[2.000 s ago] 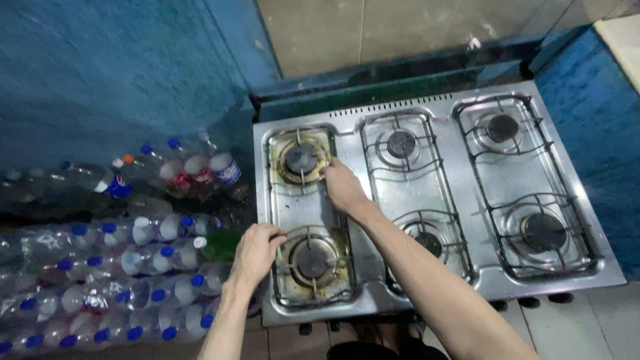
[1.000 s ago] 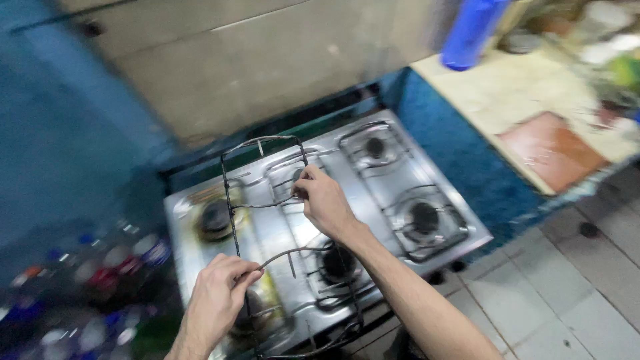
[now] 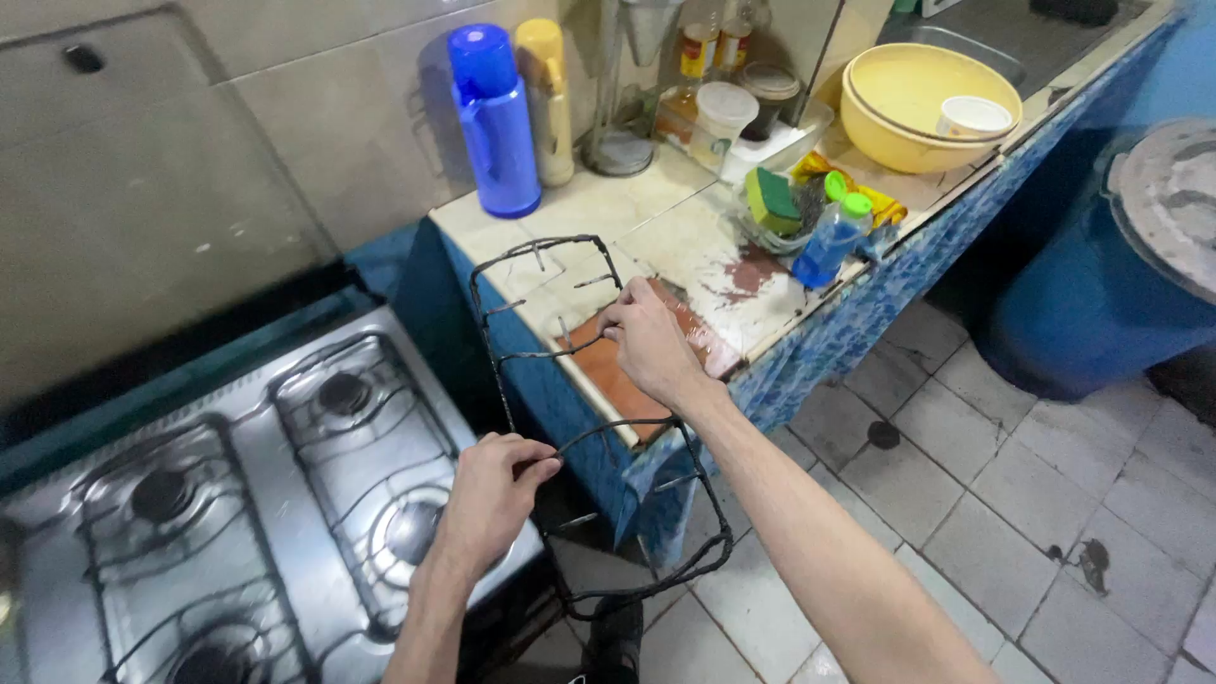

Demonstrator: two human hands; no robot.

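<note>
A black metal stove grate [image 3: 541,354] hangs in the air between both hands, tilted, over the near corner of the tiled counter and the floor. My left hand [image 3: 494,494] pinches its left side between thumb and fingers. My right hand [image 3: 651,347] grips the opposite side, above the brown tile at the counter's end. The steel gas stove [image 3: 304,518] lies to the left, with other grates over its burners.
On the counter [image 3: 665,223] stand a blue thermos [image 3: 496,123], a yellow bottle [image 3: 546,104], a green-and-yellow sponge [image 3: 774,199], a bottle of blue liquid [image 3: 833,242] and yellow basins [image 3: 879,119]. A blue barrel [image 3: 1073,294] stands on the tiled floor [image 3: 950,475] at right.
Two seconds ago both hands were at the left grate on the stove; now they hold it raised beside the counter. The view has swung right.
</note>
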